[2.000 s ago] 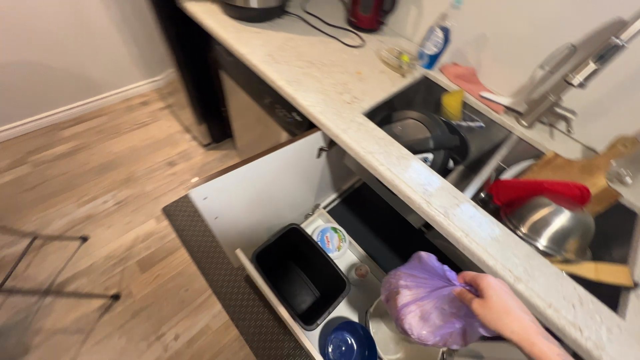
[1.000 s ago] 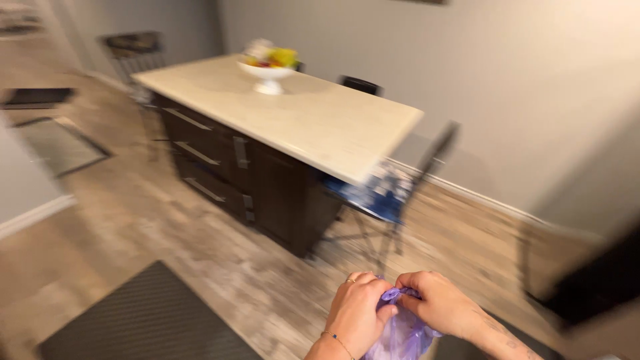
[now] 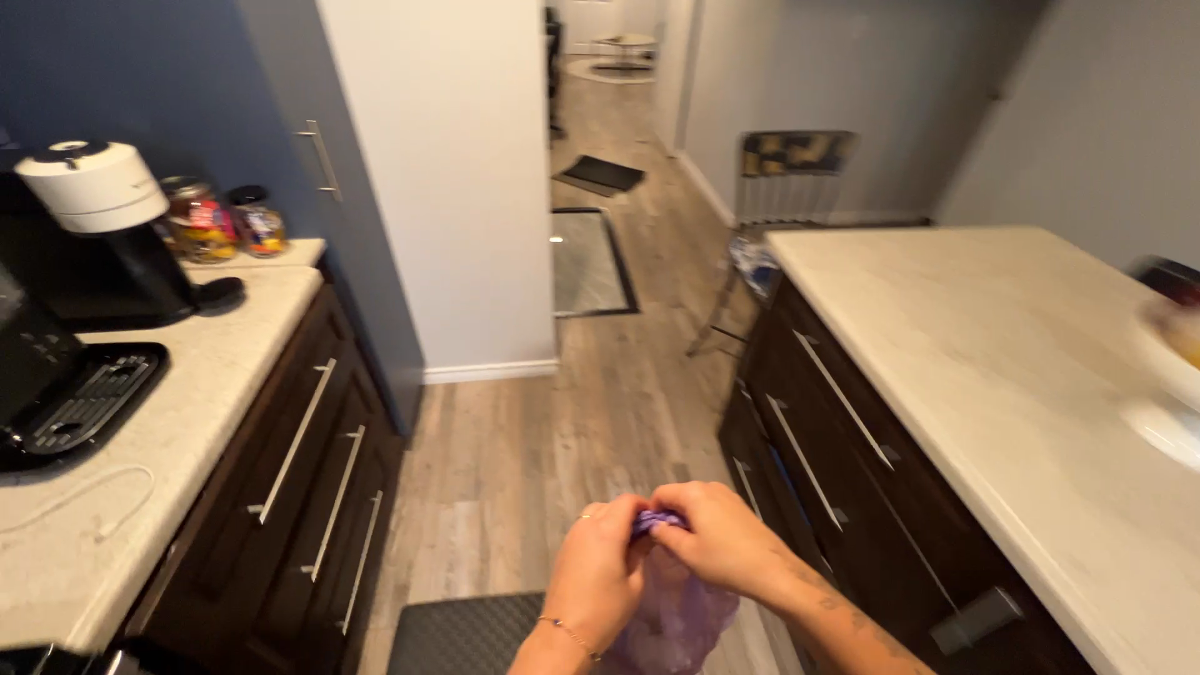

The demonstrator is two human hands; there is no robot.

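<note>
A translucent purple plastic bag hangs from both hands at the bottom centre of the head view, above the floor. My left hand pinches one side of its gathered top; a thin bracelet is on that wrist. My right hand grips the other side of the twisted top, close beside the left. The bag bulges below the hands, and its contents cannot be made out.
A counter with a coffee machine and glass jars runs along the left. The island stands right, a folding chair behind it. A dark mat lies below; a wall borders the passage.
Two seconds ago the right hand held the bag over the open drawer by the sink; now both hands hold its top. The view has swung round to the passage between counter and island.
</note>
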